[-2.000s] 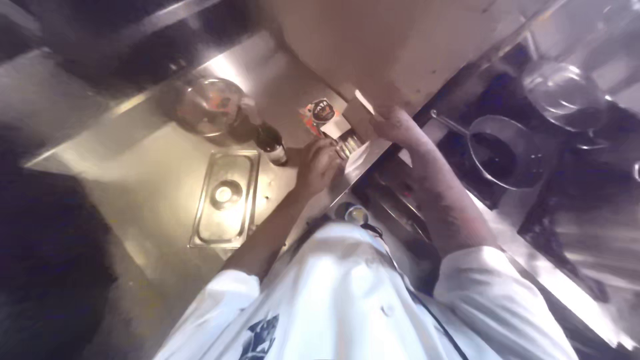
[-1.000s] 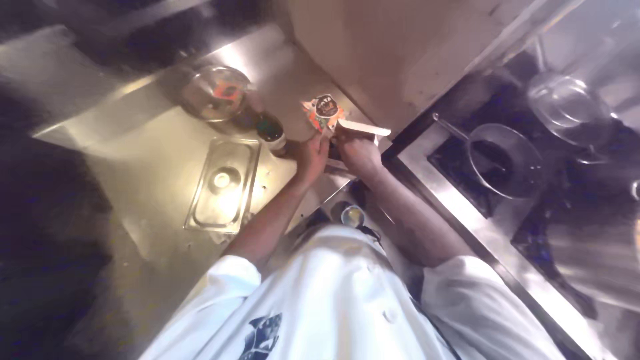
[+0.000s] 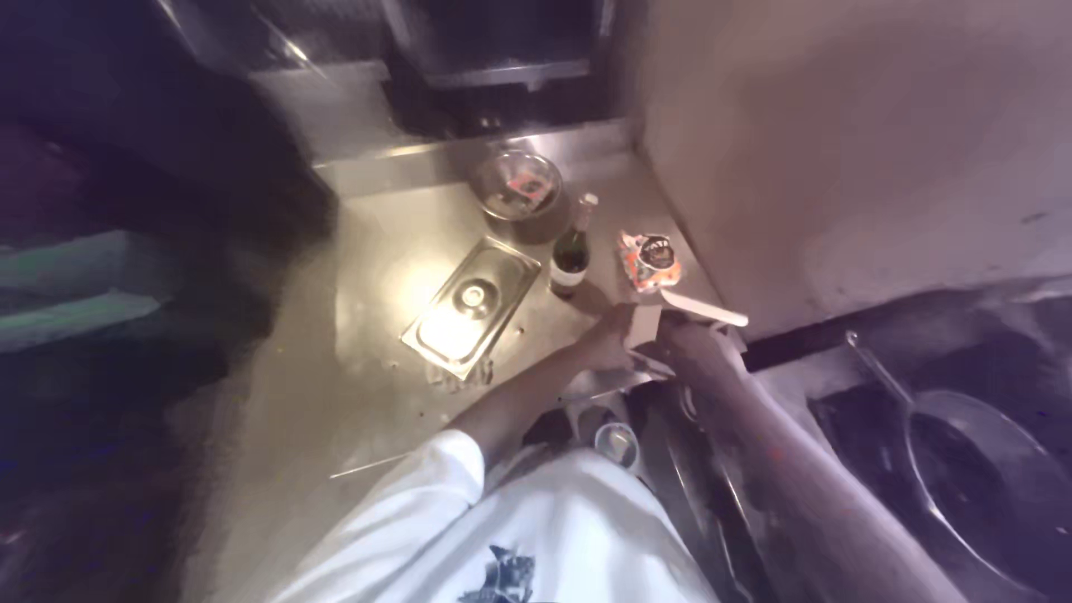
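My left hand (image 3: pixel 615 328) is at the counter's front right part, against a small pale block-like piece (image 3: pixel 644 325); its fingers are blurred. Close beside it on the right, my right hand (image 3: pixel 693 342) is closed around something I cannot make out. A flat, pale, long item (image 3: pixel 705 308) lies just beyond the right hand. Beyond both hands rests an orange and white plastic packet with a dark round label (image 3: pixel 656 253). To its left stands a green glass bottle (image 3: pixel 571 251) with a pale label.
A steel container lid (image 3: pixel 473 296) with a round knob sits on the steel counter (image 3: pixel 377 234). Behind it is a round metal bowl (image 3: pixel 517 186) with a packet inside. A frying pan (image 3: pixel 963 469) stands on the stove at right. A small round container (image 3: pixel 617 444) is below the counter edge.
My right hand has moved in beside my left since two seconds ago, when it was apart, over a pale item. The view has turned noticeably.
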